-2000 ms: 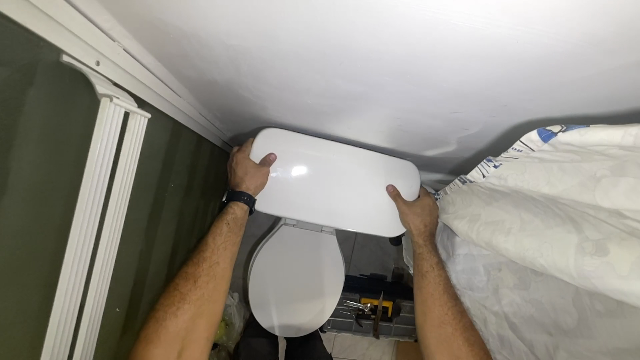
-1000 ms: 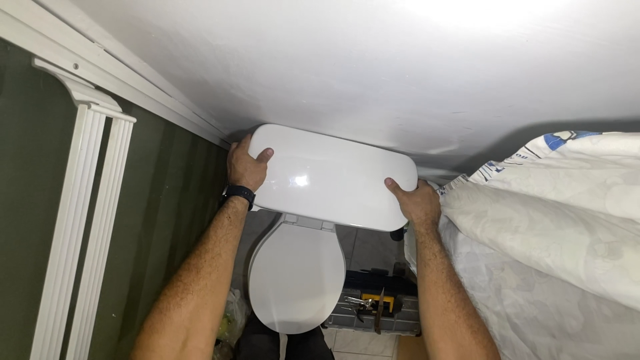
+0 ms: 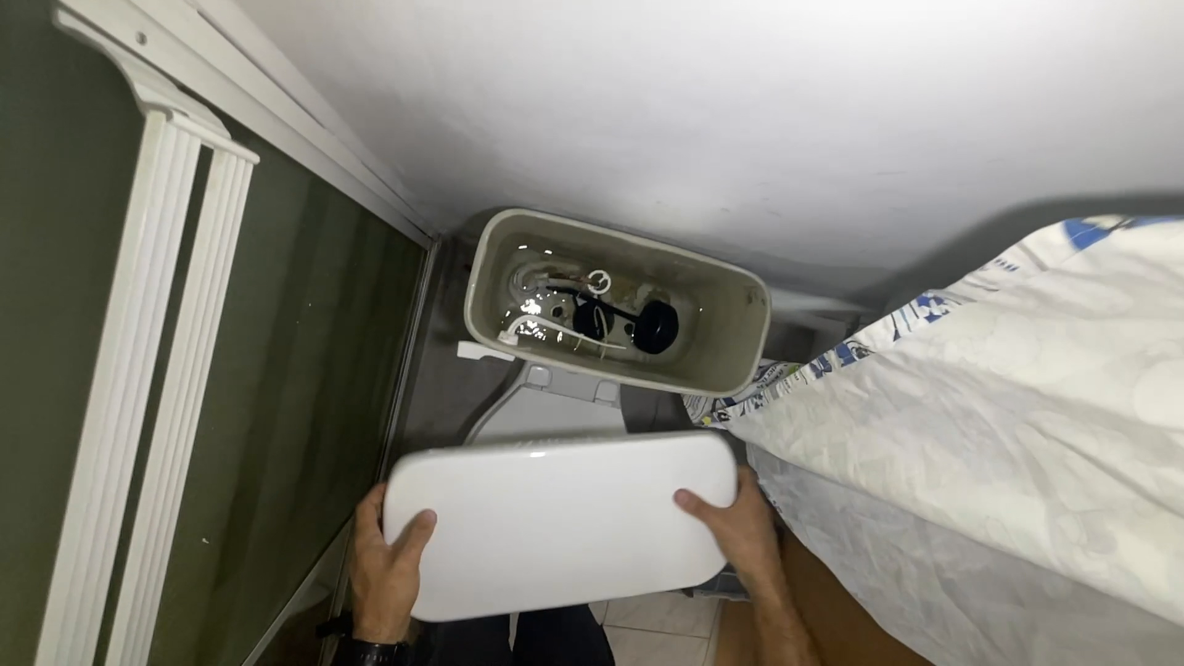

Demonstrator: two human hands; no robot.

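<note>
The white toilet tank lid (image 3: 560, 527) is off the tank and held above the toilet bowl. My left hand (image 3: 388, 564) grips its left end, thumb on top; my right hand (image 3: 735, 527) grips its right end the same way. Beyond the lid stands the uncovered toilet tank (image 3: 758, 347), with water inside. A black round float (image 3: 655, 326), a black valve part (image 3: 592, 318), a thin white tube (image 3: 555, 324) and a white ring (image 3: 599, 281) show in it. A white flush lever (image 3: 485, 351) sticks out at the tank's front left. The lid hides most of the toilet seat cover (image 3: 560, 412).
A shower enclosure with dark panels and a white ribbed frame (image 3: 148, 370) runs along the left. A white curtain with a blue-patterned edge (image 3: 971, 407) hangs close at the right. The wall (image 3: 703, 111) is behind the tank. Tiled floor (image 3: 657, 629) shows below the lid.
Both hands have lifted the lid off the tank and brought it toward me, over the bowl. The tank's inside now shows. The toolbox seen on the floor earlier is mostly hidden.
</note>
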